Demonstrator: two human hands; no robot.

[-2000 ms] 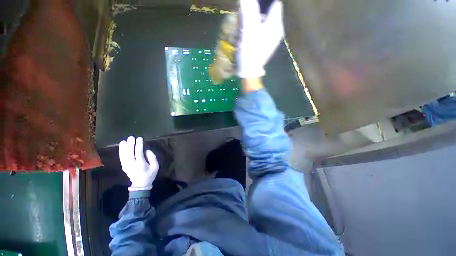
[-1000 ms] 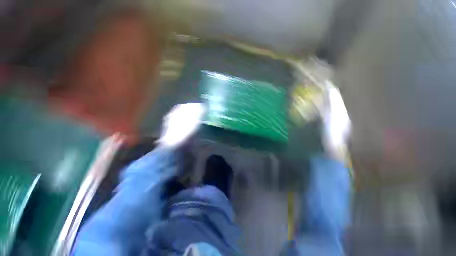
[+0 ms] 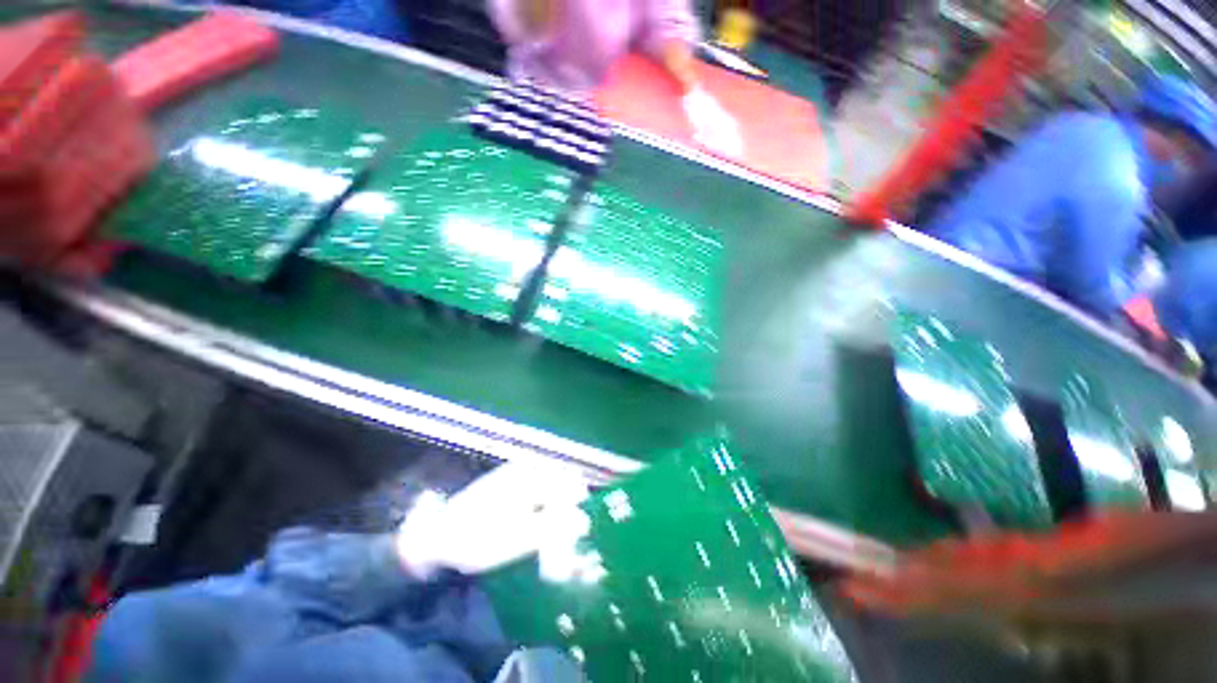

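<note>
A green circuit board (image 3: 694,574) with small white marks is tilted over the conveyor's near rail, cut off by the bottom edge. My left hand (image 3: 501,520), in a white glove, is at the board's left edge and grips it there; the fingers are blurred. My right hand is not in view. Several more green boards lie on the green conveyor, one of them in the middle (image 3: 627,287) and another at the left (image 3: 247,187).
The conveyor's pale near rail (image 3: 360,400) crosses the view. Red blocks (image 3: 60,147) stand at the left end. A dark tray with white dots (image 3: 541,123) lies behind the boards. A red flap (image 3: 1041,567) is at lower right. People sit across the belt.
The view has swung from the booth to the conveyor. The board that lay on the booth surface is now off it, held by my left hand. My right hand and the yellowish bundle have left the view.
</note>
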